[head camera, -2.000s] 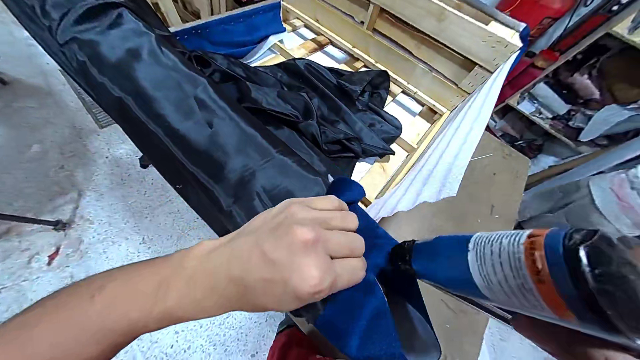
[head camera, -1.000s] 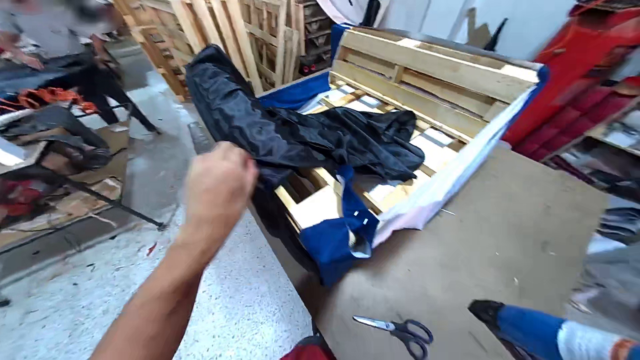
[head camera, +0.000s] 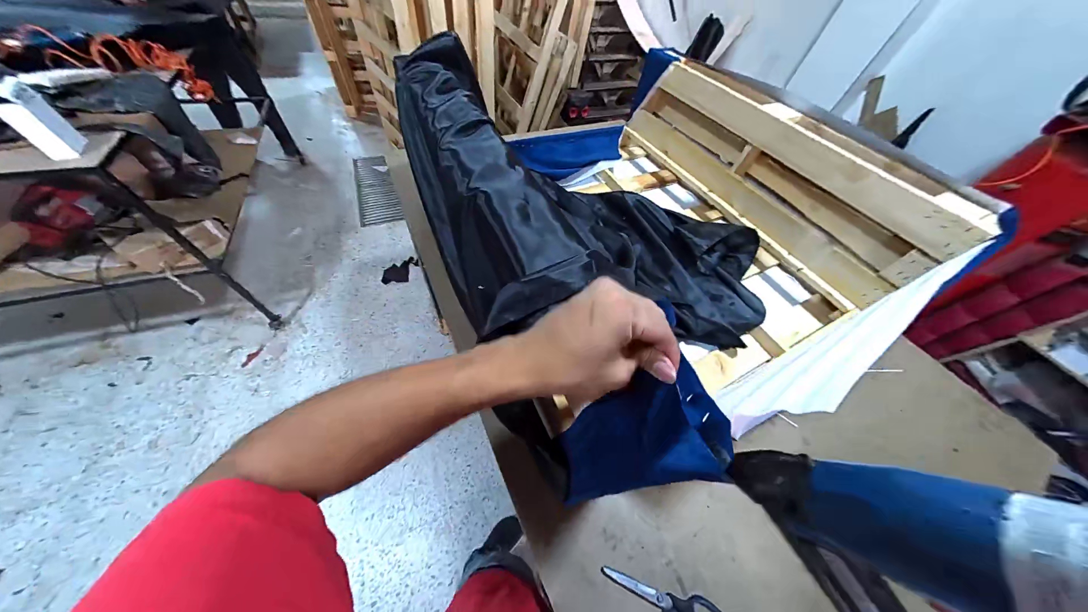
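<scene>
My left hand (head camera: 608, 340) is closed at the upper edge of a flap of blue fabric (head camera: 642, 442), with the fabric's edge at its fingertips. Black sheet fabric (head camera: 510, 212) lies bunched over the left side of an upholstered wooden frame (head camera: 816, 195). White cloth (head camera: 829, 374) hangs from the frame's near right edge. At the right, a blue cylindrical tool or can (head camera: 909, 510) with a dark tip points at the blue flap; what holds it is hidden, and my right hand is out of view. Scissors (head camera: 654, 592) lie at the bottom edge of the view.
The frame rests on a brown board-topped table (head camera: 952, 425). At the left stands a metal-legged bench (head camera: 85, 161) with orange cord (head camera: 127, 55) and scraps. Wooden frames (head camera: 501, 51) lean at the back, and red tufted upholstery (head camera: 1020, 297) stands at the right.
My left hand first held the blue fabric, was raised off it one second ago, and is now back at its edge. The blue tool is again beside the flap.
</scene>
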